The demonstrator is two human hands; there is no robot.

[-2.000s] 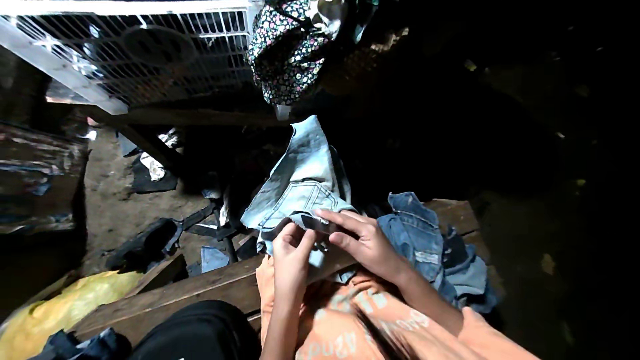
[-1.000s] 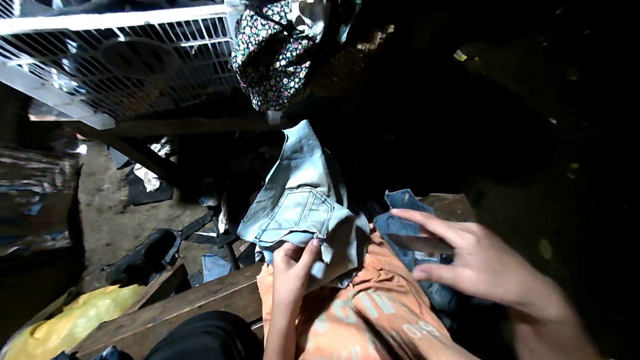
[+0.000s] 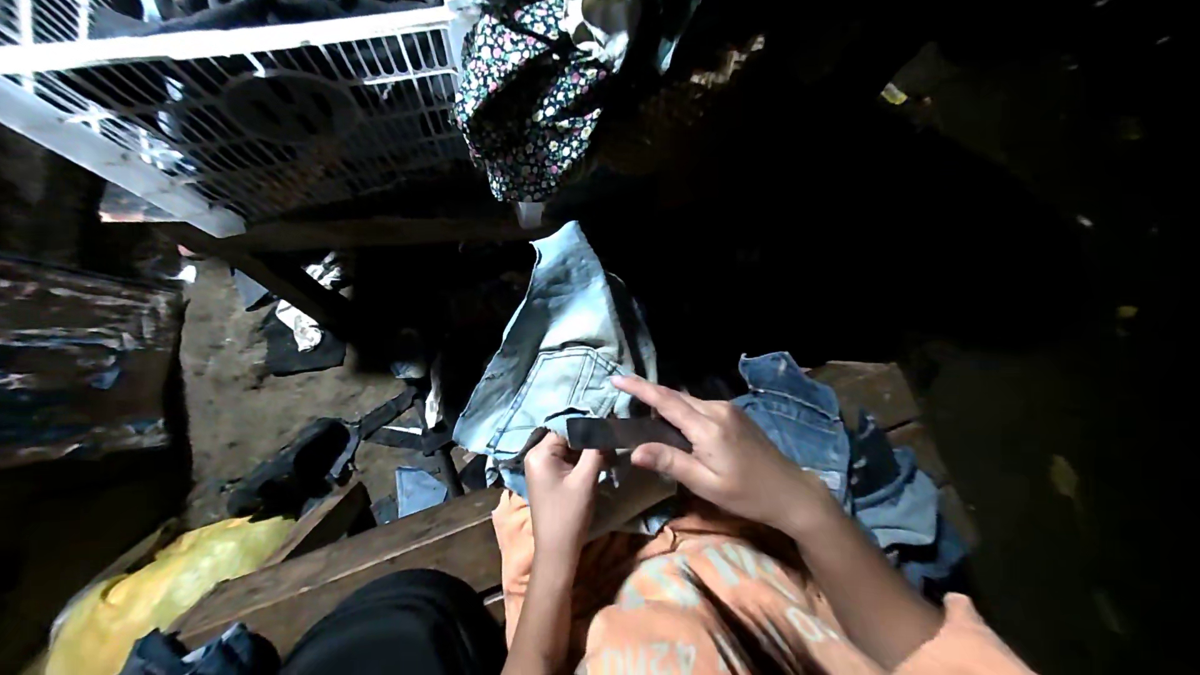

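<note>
A light blue denim piece with a patch pocket point(image 3: 562, 384) lies over my lap, its pointed end away from me. My left hand point(image 3: 562, 478) pinches its near edge, where a dark fold shows. From the right, my right hand point(image 3: 717, 455) holds a flat dark strip point(image 3: 619, 433), perhaps a blade, across the denim beside the left fingertips; its index finger reaches toward the pocket. What the strip is exactly, I cannot tell. Darker blue denim pieces point(image 3: 797, 412) lie to the right of my right hand.
A white slatted crate point(image 3: 234, 47) stands at upper left, with a floral cloth point(image 3: 534, 103) hanging beside it. A wooden beam point(image 3: 375, 562) runs beside my lap. A yellow sack point(image 3: 178, 581) lies at lower left. Scraps and a dark strapped item point(image 3: 300, 469) are on the ground.
My right hand was out to the right, over the darker denim, a second ago; it is now back at the light denim beside my left hand, which has kept its hold.
</note>
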